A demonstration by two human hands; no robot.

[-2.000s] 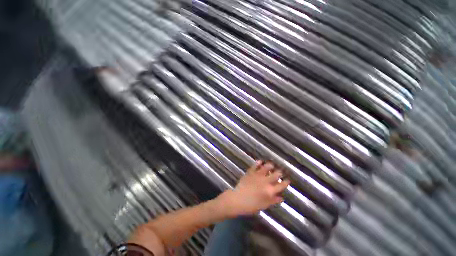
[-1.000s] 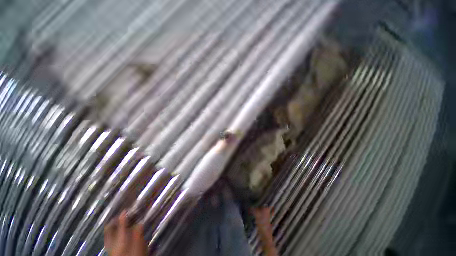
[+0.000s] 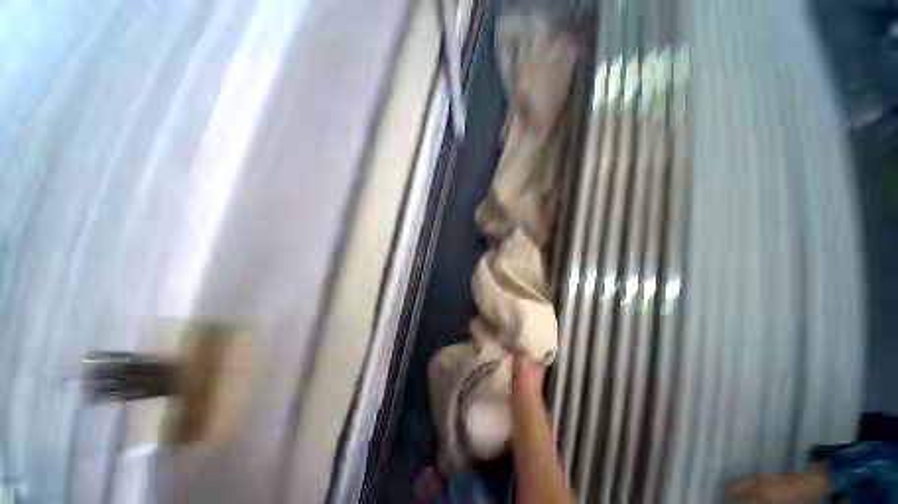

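Note:
A crumpled beige cloth (image 3: 512, 285) lies in the dark gap between the pale padded surface (image 3: 286, 197) on the left and the rows of metal tubes (image 3: 630, 226) on the right. My right hand (image 3: 526, 376) is at the cloth's lower part, with the bare forearm rising from the bottom edge. Blur hides whether its fingers grip the cloth. A small pinkish patch at the bottom edge, left of that forearm, may be part of my left hand (image 3: 429, 484); its fingers cannot be made out.
A brown block-like piece (image 3: 212, 384) with a dark end lies on the pale surface at lower left. A thin rod (image 3: 452, 74) crosses its edge at the top. At the bottom right is a person's hand (image 3: 778, 488) with a blue patterned sleeve (image 3: 866, 477).
The view has swung to the right and is blurred. The cloth is now central, and my right hand appears at its lower part. My left hand has nearly left the picture.

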